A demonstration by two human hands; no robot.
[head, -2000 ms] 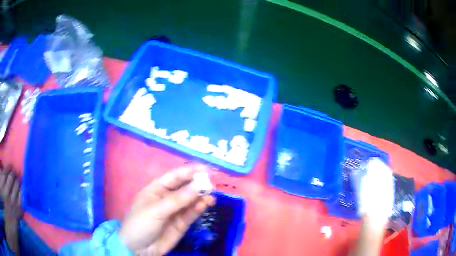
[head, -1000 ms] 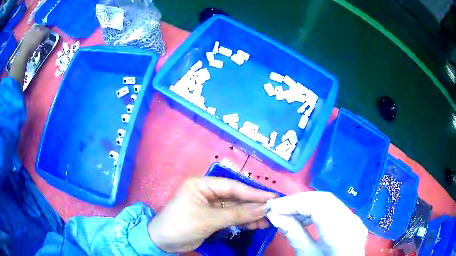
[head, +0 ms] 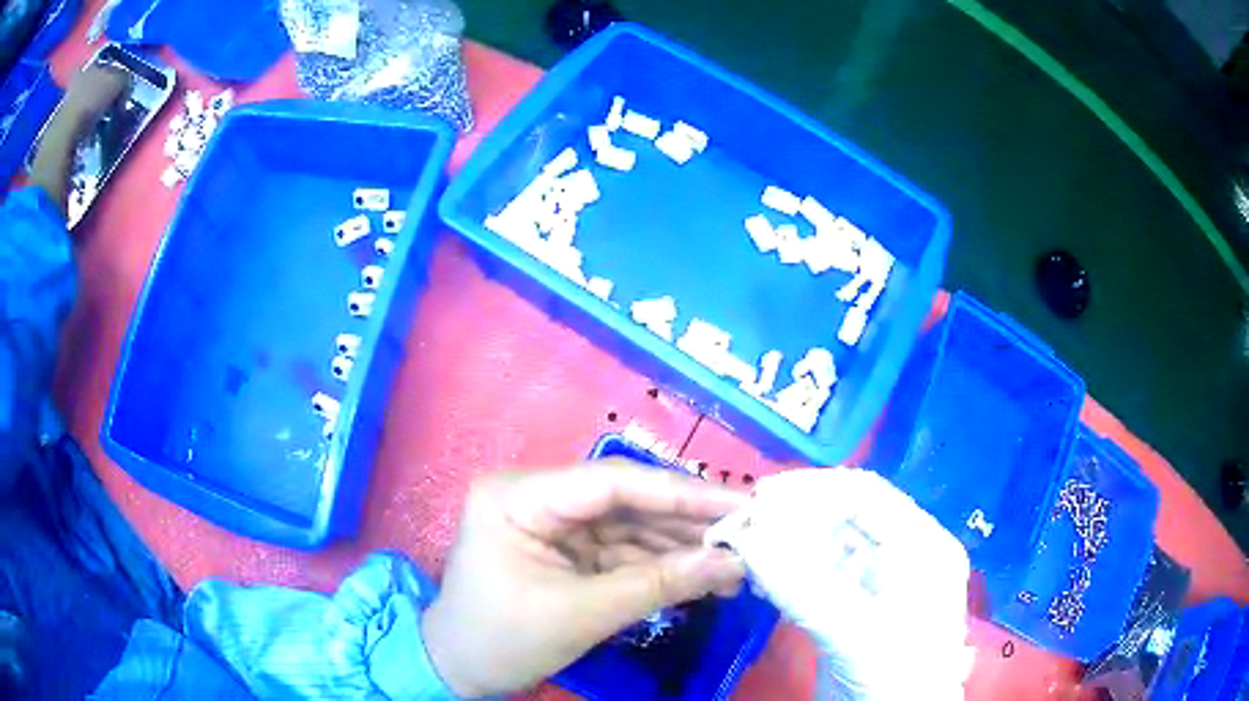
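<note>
My left hand point(head: 569, 568), bare with a light blue sleeve, pinches a small white plastic housing point(head: 729, 531) between thumb and fingers in front of me. My right hand point(head: 870, 575), in a white glove, has its fingertips against the same housing. The glove is overexposed, so what its fingers hold beyond that cannot be told. Under both hands lies the small parts tray point(head: 623, 447), a small deep blue box with dark and shiny bits, mostly hidden.
The housing supply bin point(head: 658, 247) with white blocks is ahead. The finished-parts bin point(head: 226, 329) is at left. The right-hand blue tray point(head: 979, 425) and shallow blue tray point(head: 1126, 520) are at right. Another person's hand point(head: 93, 96) is in a metal tray point(head: 148, 82), beside a clear plastic bag point(head: 397, 62).
My gloved right hand has come from the shallow tray at right to the housing in my left hand. Over the last second it has turned, its back now more towards the camera.
</note>
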